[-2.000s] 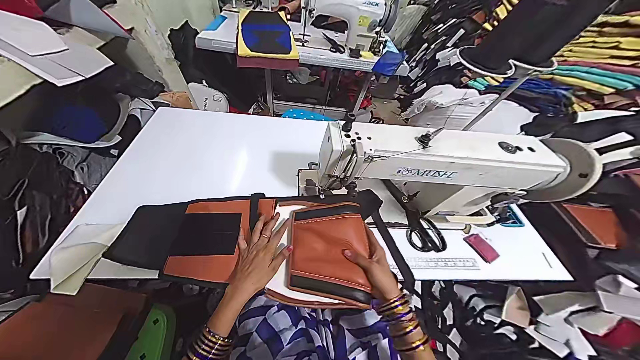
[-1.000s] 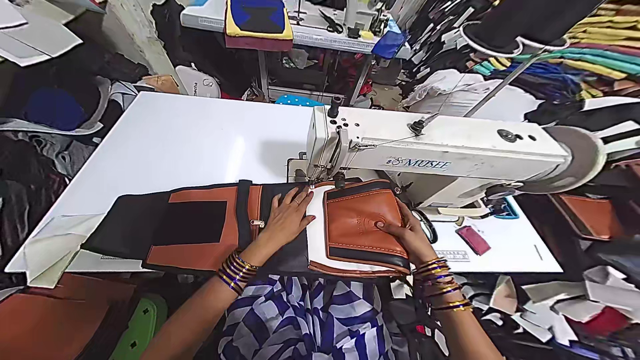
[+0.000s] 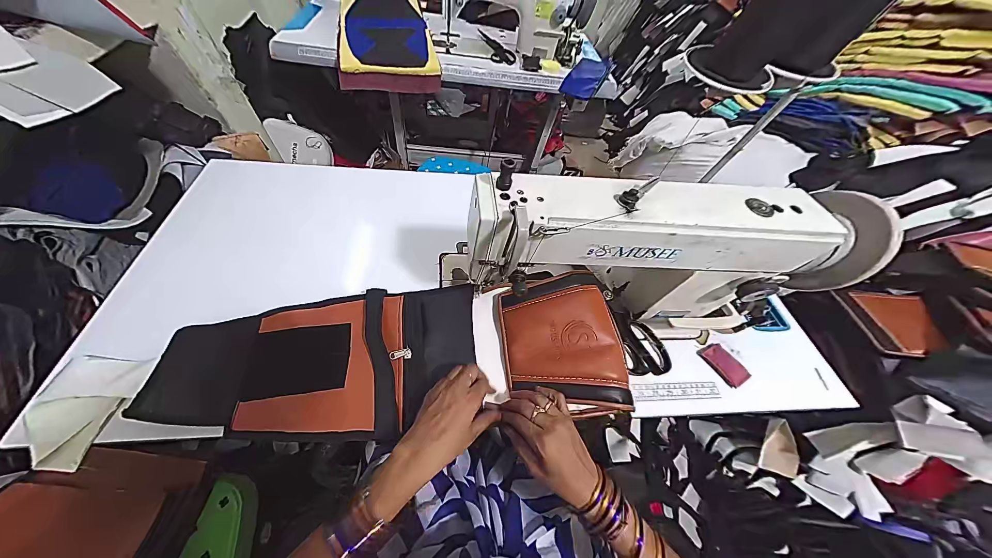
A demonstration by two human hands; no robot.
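A long piece of black fabric with brown leather-like panels point(image 3: 310, 418) lies across the white sewing table, a zipper pull point(image 3: 401, 354) on it. At its right end is a brown panel with a stamped mark point(image 3: 566, 333), beside a white strip point(image 3: 490, 341). The upper edge of the strip lies under the needle area of the white sewing machine point(image 3: 659, 225). My left hand point(image 3: 457, 403) pinches the strip's near edge. Touching it, my right hand point(image 3: 539, 426) has its fingers closed on the near corner of the brown panel, where the edges meet.
Black-handled scissors point(image 3: 647, 349), a clear ruler point(image 3: 676, 390) and a dark red block point(image 3: 725, 365) lie right of the work. Pale fabric point(image 3: 74, 411) hangs over the table's left corner. Another sewing table point(image 3: 310, 46) stands behind. Scraps point(image 3: 852, 465) are heaped at lower right.
My right hand has moved left from the brown panel's right side to the near edge by the white strip. My left hand has moved from flat on the fabric to that same edge.
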